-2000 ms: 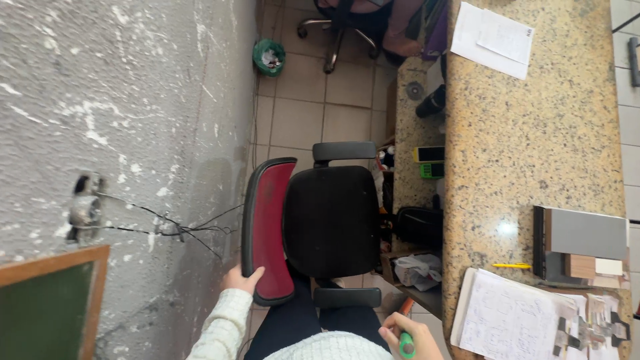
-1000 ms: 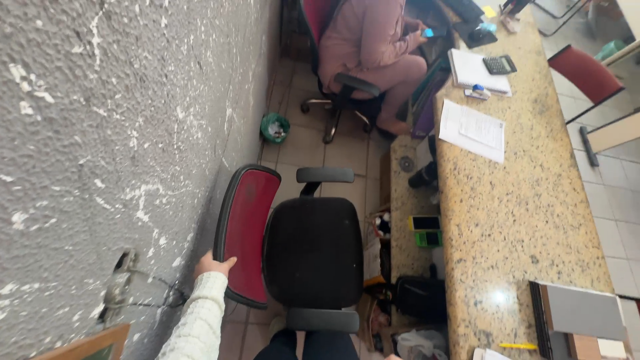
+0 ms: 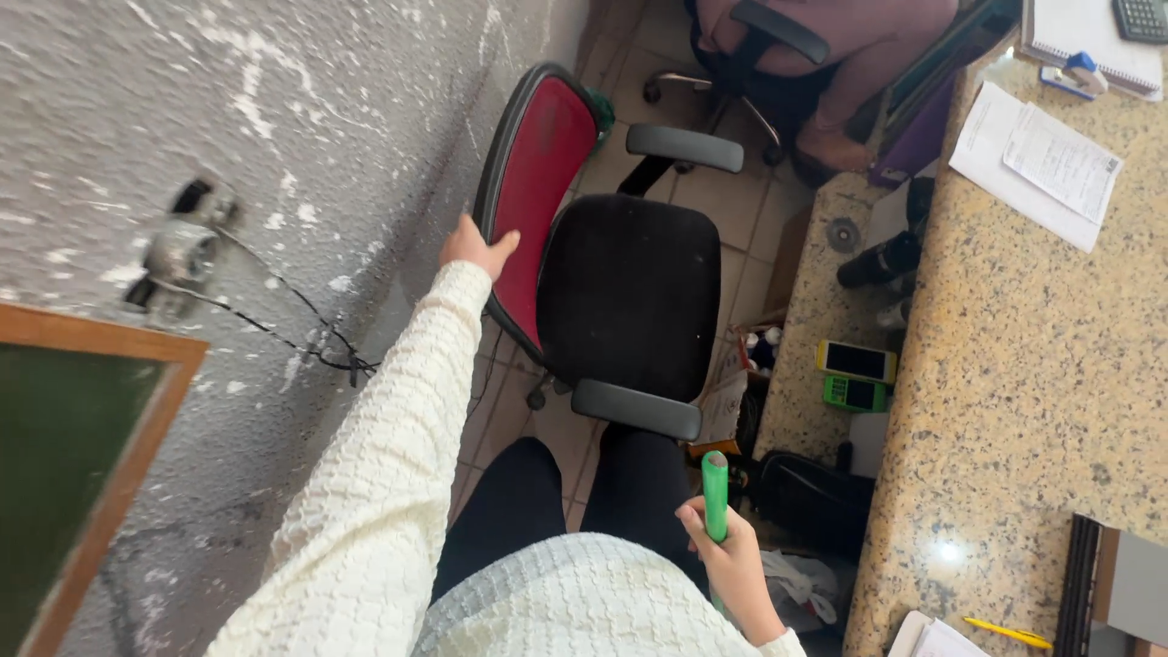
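My left hand (image 3: 479, 248) grips the edge of the red backrest (image 3: 545, 173) of an office chair, thumb on the red face and fingers behind the black rim. The chair's black seat (image 3: 630, 292) lies in front of my legs, with one armrest (image 3: 684, 148) on its far side and the other (image 3: 636, 409) nearest my knees. At the lower right my right hand (image 3: 730, 557) is closed around a green handle (image 3: 715, 493), upright in front of my body. What the handle belongs to is mostly hidden by the hand.
A granite counter (image 3: 1013, 365) runs along the right, above a lower shelf (image 3: 803, 365) holding a green card machine (image 3: 854, 393). A rough grey wall (image 3: 301, 119) with hanging wires stands left, near a wood-framed board (image 3: 73, 456). A seated person (image 3: 867, 55) is beyond the chair.
The chair stands at a different angle from a second ago, my left hand still on its backrest. My right hand with the green handle is back in full view.
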